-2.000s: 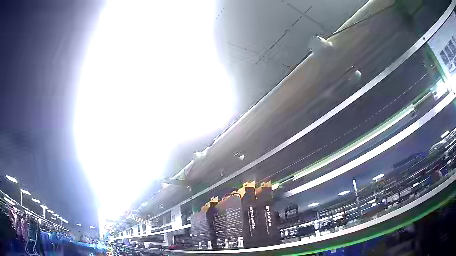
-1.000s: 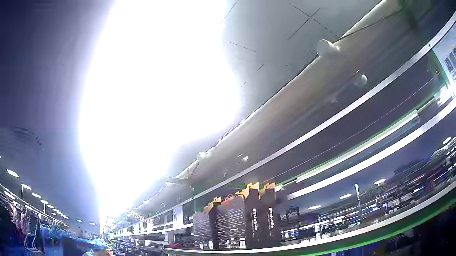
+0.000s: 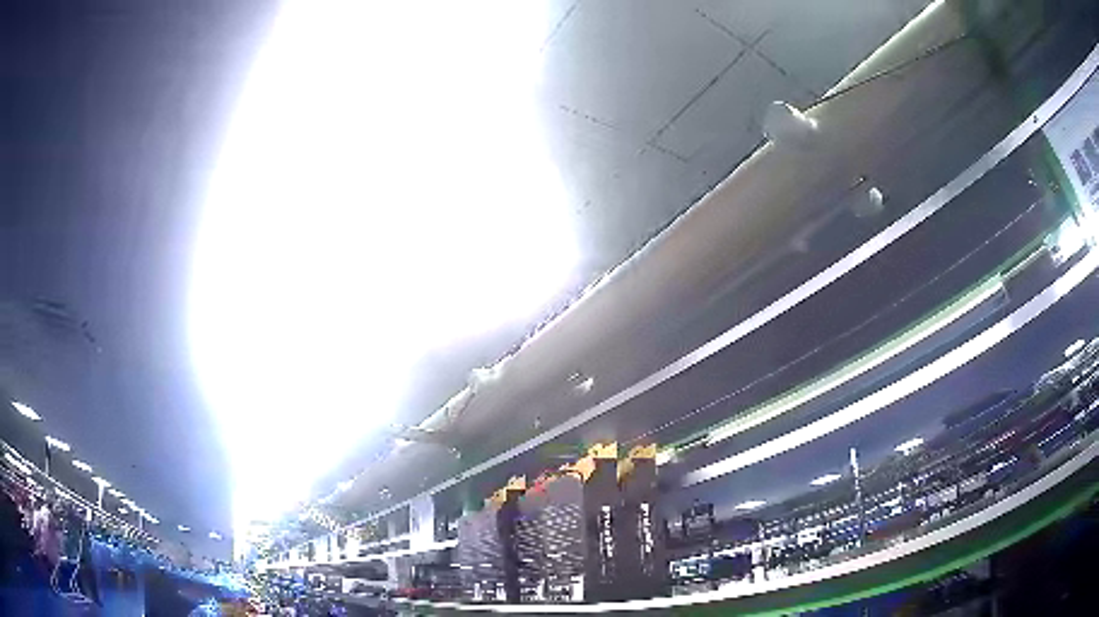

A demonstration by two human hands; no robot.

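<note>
Neither of my hands is in the picture. Nearest in front of me, a group of dark printed cartons (image 3: 606, 536) stands upright on the shelf (image 3: 771, 591) at the lower middle. The cartons have pale side lettering and ragged orange-yellow tops. The shelf has a pale rail with green edging that curves up to the right. Its ends are cut off or blurred.
Curved pale rails (image 3: 832, 282) run overhead to the right. A white sheet (image 3: 1080, 151) is at the right edge. A huge white glare (image 3: 386, 241) covers the upper left. Blurred blue and pink shapes, possibly people (image 3: 46, 530), are at lower left. Rows of lit racks recede behind.
The view has shifted slightly, so the rails, sheet and ceiling lines sit a little differently in the picture. The cartons stay standing on the shelf. No hand has appeared.
</note>
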